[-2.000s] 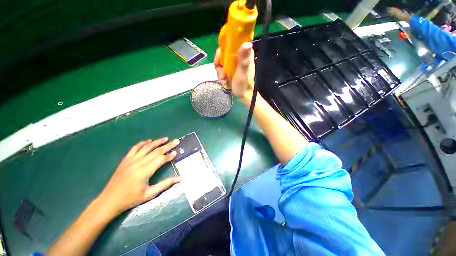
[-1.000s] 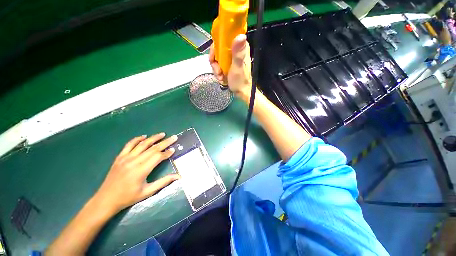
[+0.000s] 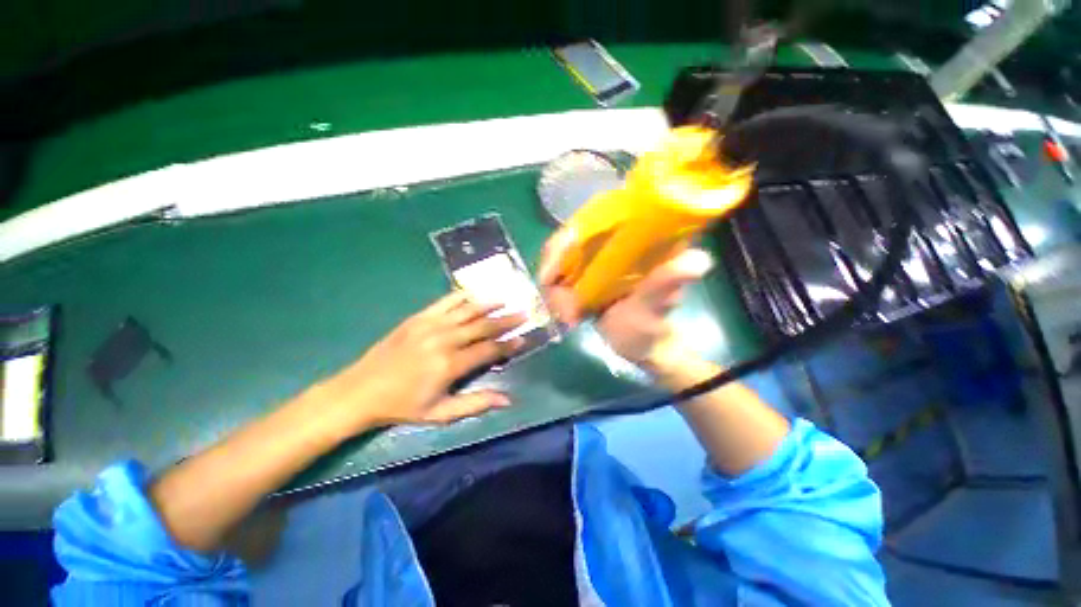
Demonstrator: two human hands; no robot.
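A phone assembly [image 3: 504, 285] lies on the green mat, with a dark upper end and a white middle. My left hand [image 3: 439, 362] rests over its lower left part, fingers spread; whether the fingertips press on it cannot be told. My right hand [image 3: 634, 311] is closed around the yellow-orange electric screwdriver [image 3: 652, 213], which is tilted and blurred. The screwdriver's lower end is near the phone's right side, and its tip is hidden or too blurred to see. The round screw dish [image 3: 579, 186] lies behind, partly covered by the screwdriver.
A large black blister tray [image 3: 818, 249] lies at right. A black cable [image 3: 806, 344] curves across the right side. A black plastic cover [image 3: 123, 353] and a waiting phone [image 3: 24, 385] lie at left. Another phone [image 3: 596, 71] is on the green conveyor [image 3: 356, 89] behind the white rail [image 3: 391, 154].
The screwdriver in my right hand has moved from the dish towards the phone and tilted. My left hand has shifted to the phone's lower part. The camera view has shifted, showing the waiting phone.
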